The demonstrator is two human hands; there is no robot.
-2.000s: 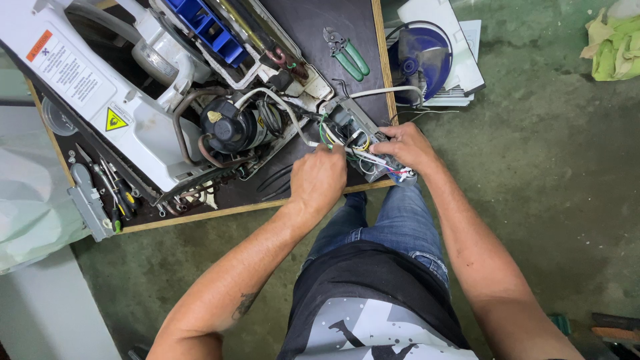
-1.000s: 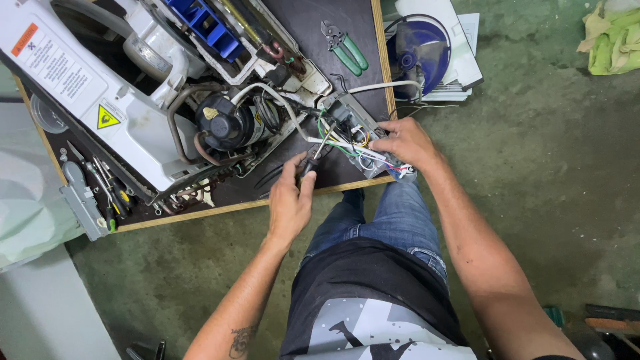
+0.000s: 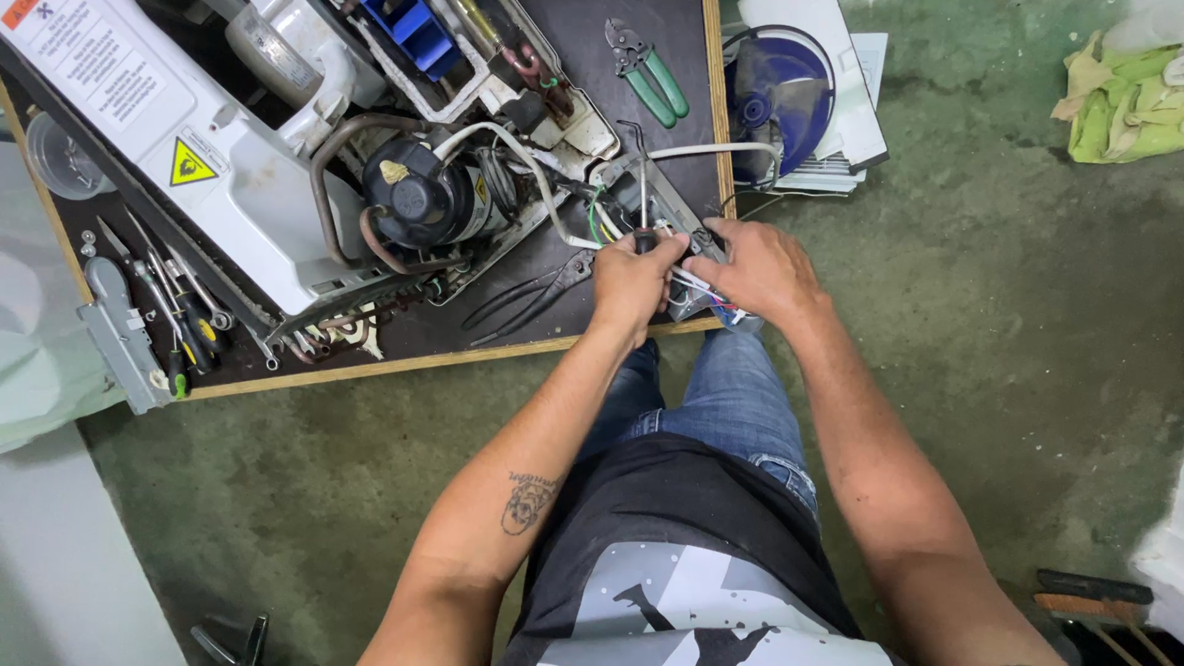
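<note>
My left hand [image 3: 634, 285] is closed around the dark handle of a screwdriver [image 3: 644, 196], whose metal shaft points away from me over an opened grey electrical box [image 3: 680, 208]. Wires in several colours [image 3: 708, 291] run through the box and out at its near end. Against the right side of the box lies my right hand [image 3: 770, 273], thumb and fingers on its edge. A white cable [image 3: 518, 153] loops from the box toward a black compressor [image 3: 416, 192] in the opened white appliance [image 3: 208, 176]. Pliers with dark handles [image 3: 536, 298] lie left of my left hand.
Green-handled cutters [image 3: 647, 74] lie on the dark table, above the box. Screwdrivers and wrenches [image 3: 176, 305], a grey part [image 3: 120, 333] and a clear plastic tub [image 3: 69, 157] are at the left. Beyond the wooden table edge [image 3: 370, 370] stands a blue round part [image 3: 786, 106].
My left hand has left the wires, then come back to the box with the screwdriver. The pliers now lie on the table. My right hand has stayed at the box.
</note>
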